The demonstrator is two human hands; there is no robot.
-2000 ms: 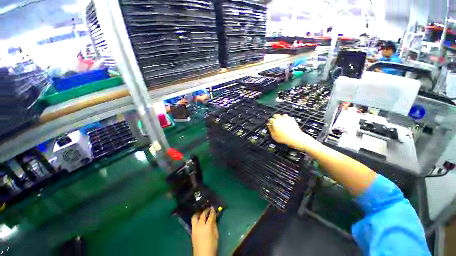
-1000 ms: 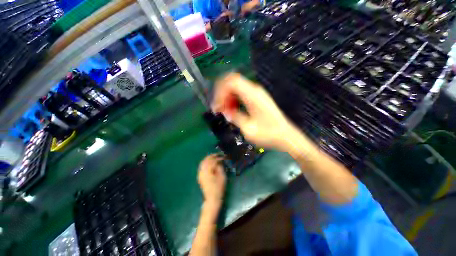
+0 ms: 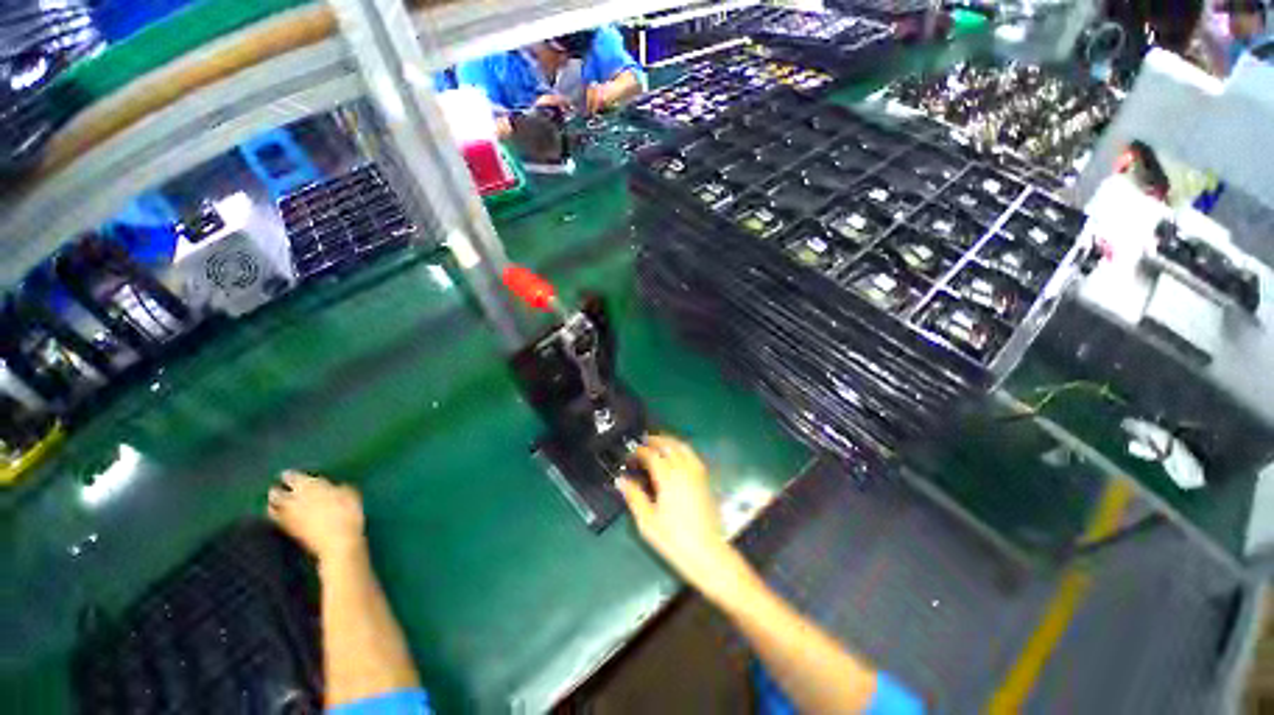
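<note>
The black press fixture [image 3: 580, 405] stands on the green mat near a metal post. Its red handle [image 3: 530, 288] points up and left, with no hand on it. My right hand [image 3: 674, 492] is at the front right of the fixture base, fingers bent over it; whether it holds a part there cannot be told. My left hand [image 3: 319, 514] is over the mat by the upper right edge of a dark blister tray [image 3: 203, 629] at the lower left. Its fingers are curled and I cannot see whether they hold something.
A tall stack of black trays [image 3: 852, 238] stands right of the fixture, modules in its top pockets. The metal post [image 3: 440, 182] rises behind the fixture to a shelf. A white box with a fan grille [image 3: 232, 259] is at the back left. A person in blue [image 3: 538, 70] works across the bench.
My right hand has left the red handle and come down to the fixture base. My left hand has moved from beside the fixture to the left, near the single tray. The view has shifted.
</note>
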